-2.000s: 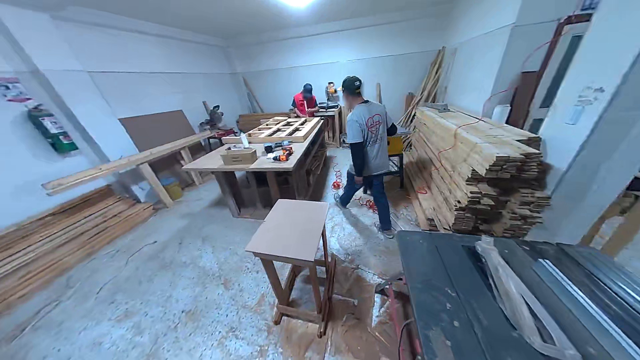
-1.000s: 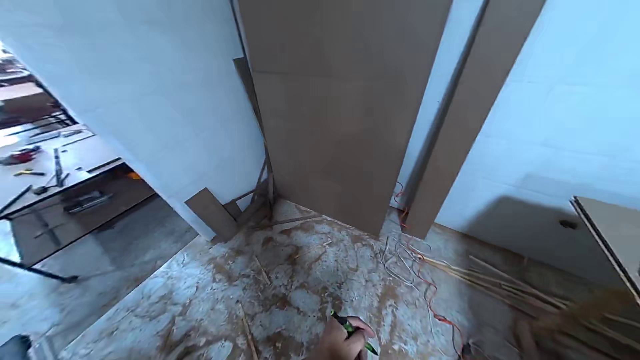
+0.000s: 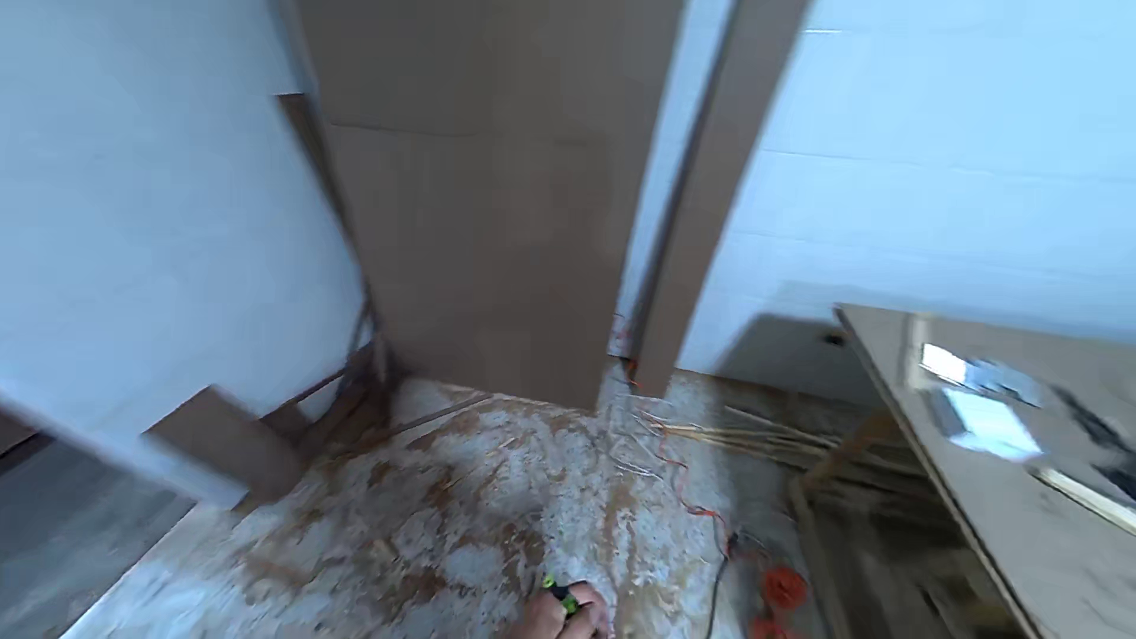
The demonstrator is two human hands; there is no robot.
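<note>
One of my hands, seemingly my right hand (image 3: 568, 612), shows at the bottom middle of the head view, closed around a small green and black object (image 3: 561, 595). Blur and the frame's edge hide what kind of object it is. My left hand is out of view. Beyond the hand, a large brown board (image 3: 497, 222) leans upright in the corner, with a narrow brown board (image 3: 728, 195) standing to its right.
A work table (image 3: 985, 532) at the right holds papers (image 3: 985, 422), a wood strip (image 3: 1096, 499) and a dark tool. Thin wood strips (image 3: 763, 437), an orange cord (image 3: 682, 479) and a red coiled hose (image 3: 784, 587) lie on the floor. Board offcuts (image 3: 226, 439) lean at the left wall.
The view has swung from the workshop room to the board corner, then further right, bringing in more of the table. The hand holds the green and black object in both later frames.
</note>
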